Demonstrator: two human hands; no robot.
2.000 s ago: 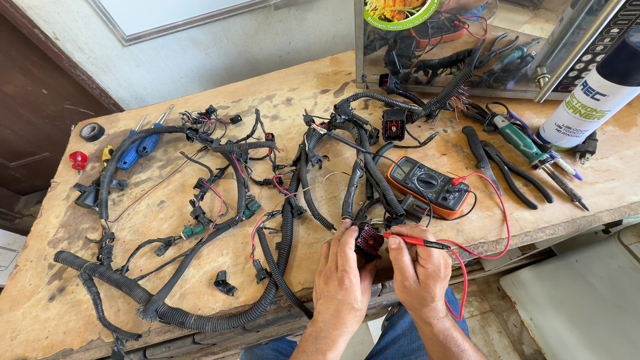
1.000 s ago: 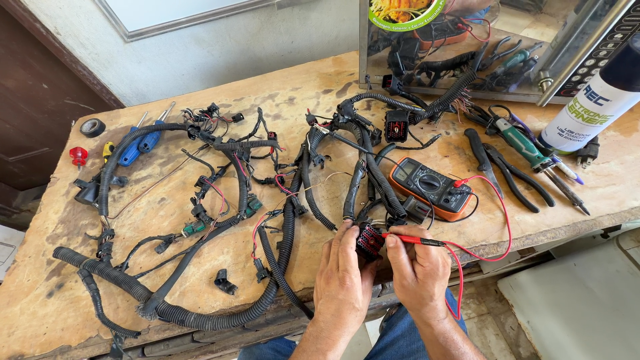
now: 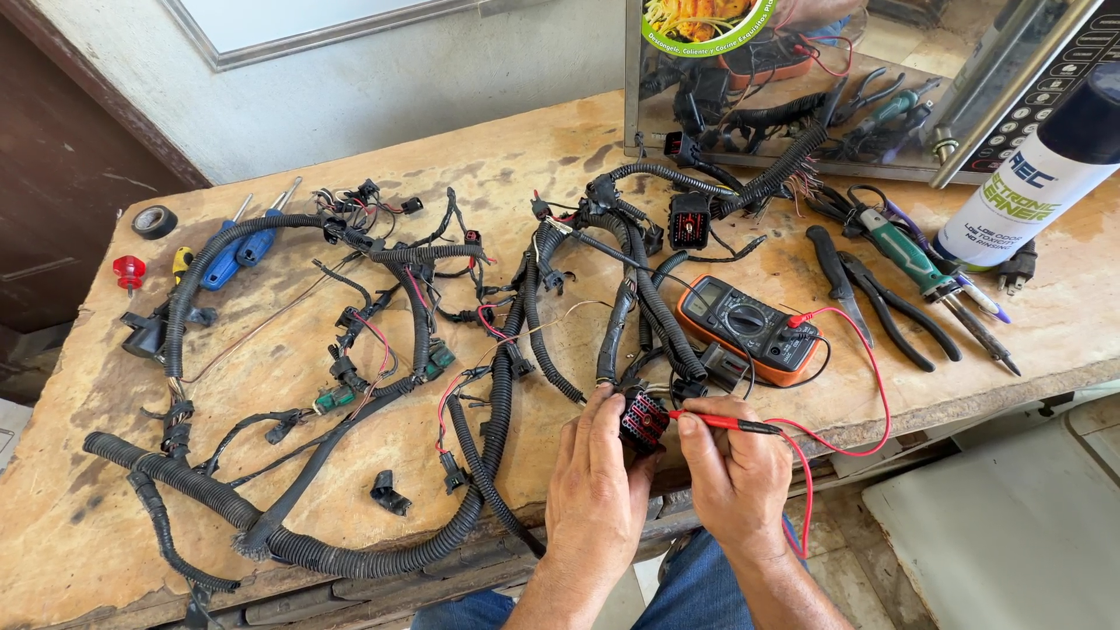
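Observation:
My left hand [image 3: 599, 477] grips a black multi-pin connector [image 3: 644, 420] with a red-edged face at the table's front edge. My right hand [image 3: 739, 477] pinches a red test probe [image 3: 722, 422], its tip end at the connector's right side; whether it touches a pin cannot be told. The probe's red lead runs to an orange-cased digital multimeter [image 3: 746, 328] just behind my right hand. A wiring harness in black corrugated conduit [image 3: 367, 560] spreads over the wooden table to the left. Another black connector [image 3: 689, 221] with red inside lies behind the multimeter.
Right of the multimeter lie a knife [image 3: 836, 276], black-handled pliers [image 3: 901, 311] and a green-handled soldering iron [image 3: 906, 249], beside a spray can [image 3: 1024, 188]. A microwave oven [image 3: 840, 105] stands behind. Blue screwdrivers [image 3: 241, 254] and black tape [image 3: 154, 222] are at the back left.

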